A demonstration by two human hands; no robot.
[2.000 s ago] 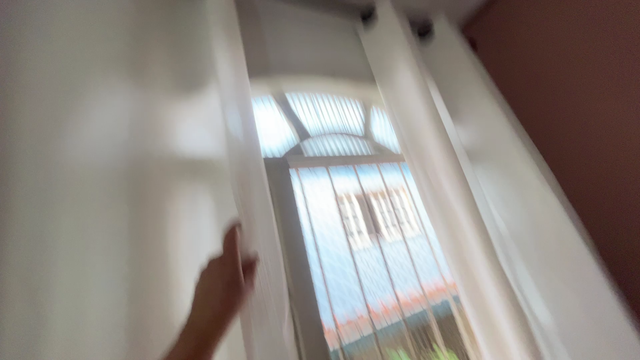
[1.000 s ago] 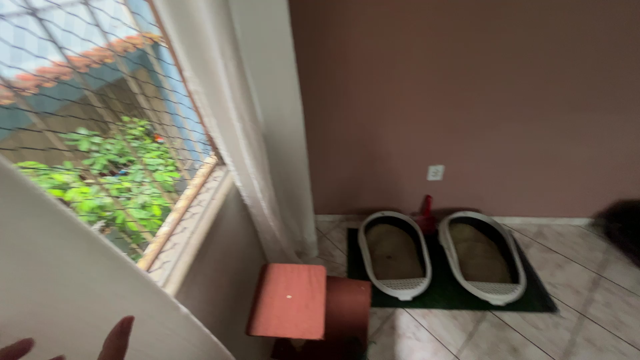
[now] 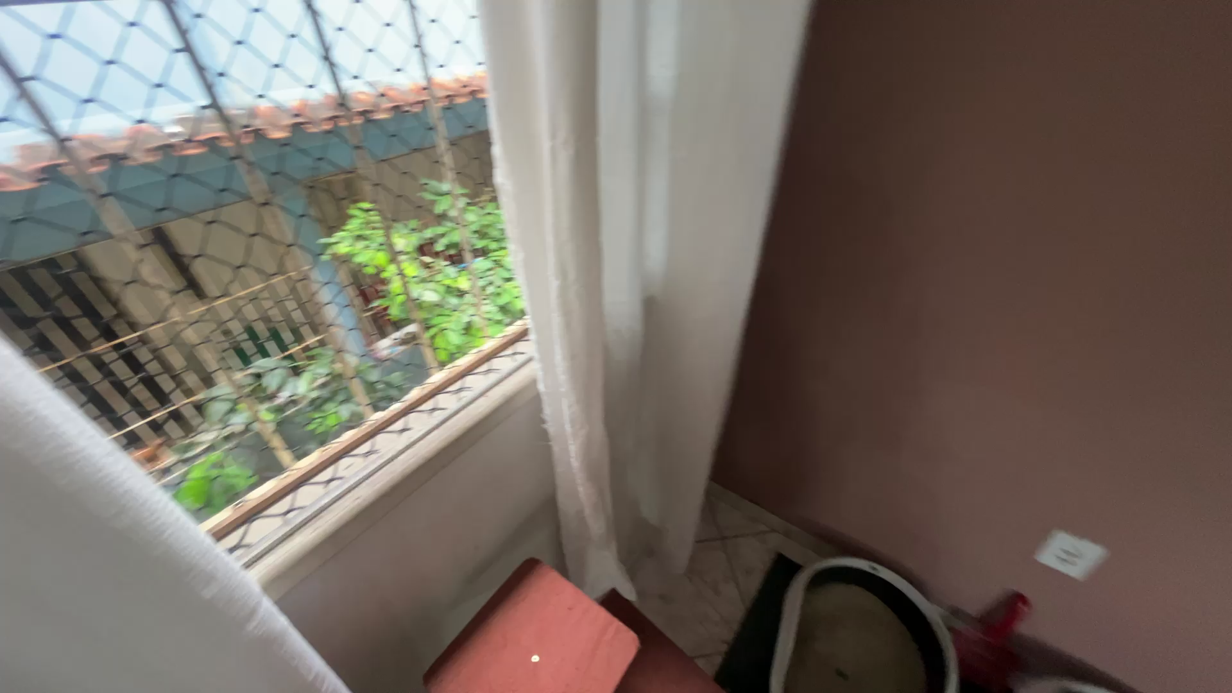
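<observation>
Neither of my hands shows in the head view now. A white curtain panel (image 3: 125,568) crosses the lower left corner. Right of the window, a second white curtain (image 3: 568,289) hangs in folds down to the floor. Between the two panels is the window, covered by dark netting (image 3: 255,236) with metal bars behind it. Its sill (image 3: 404,452) slants up toward the right, and green plants (image 3: 433,279) and a tiled roof edge (image 3: 260,120) show outside.
A red step-like piece of furniture (image 3: 539,630) stands below the sill. Right of it, a litter tray (image 3: 852,630) lies on a dark mat (image 3: 756,626), beside a red object (image 3: 996,626). A white wall outlet (image 3: 1071,554) is on the brown wall (image 3: 982,289).
The hand seen near the left curtain in both earlier frames is out of view. The view has swung from the window's arched top down toward the sill and floor.
</observation>
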